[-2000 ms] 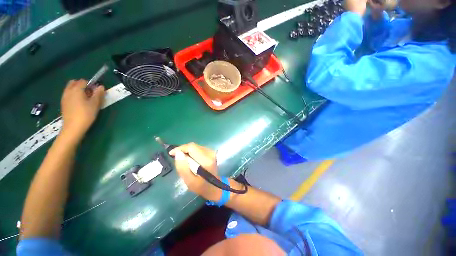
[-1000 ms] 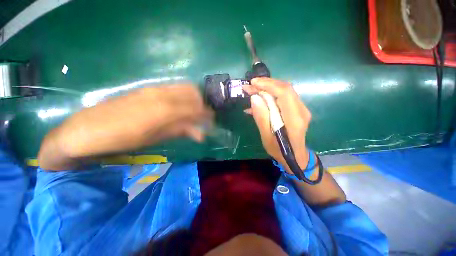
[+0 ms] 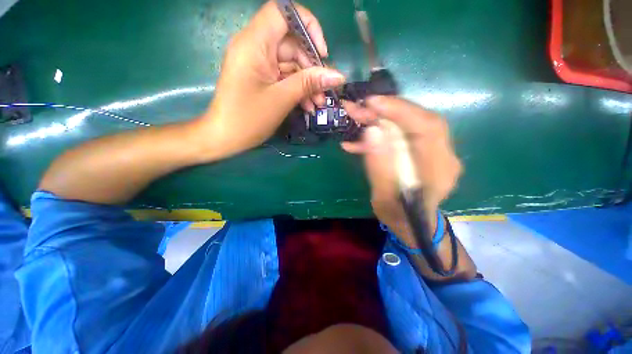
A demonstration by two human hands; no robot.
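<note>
My left hand (image 3: 267, 79) holds thin metal tweezers (image 3: 302, 29) with a row of holes, pointing up and away. Its fingertips touch the small black module (image 3: 326, 117) with white and silver spots. The module sits on the black fixture (image 3: 298, 130), partly hidden by my hands. My right hand (image 3: 412, 155), blurred, holds the soldering iron (image 3: 404, 155) by its pale grip. The iron's tip points away from me, past the fixture, touching nothing I can see. The right fingertips are at the module's right side; whether they touch it is unclear.
Solder wire (image 3: 76, 106) runs in from the left, passing behind my left forearm. A dark block (image 3: 12, 95) lies at the left edge and a small white scrap (image 3: 58, 75) nearby. A red tray (image 3: 563, 59) with a round pot is at the upper right. The bench edge is near my body.
My left hand has moved up and right, from left of the fixture onto the module. My right hand has stayed near the module with the iron. The view has shifted slightly.
</note>
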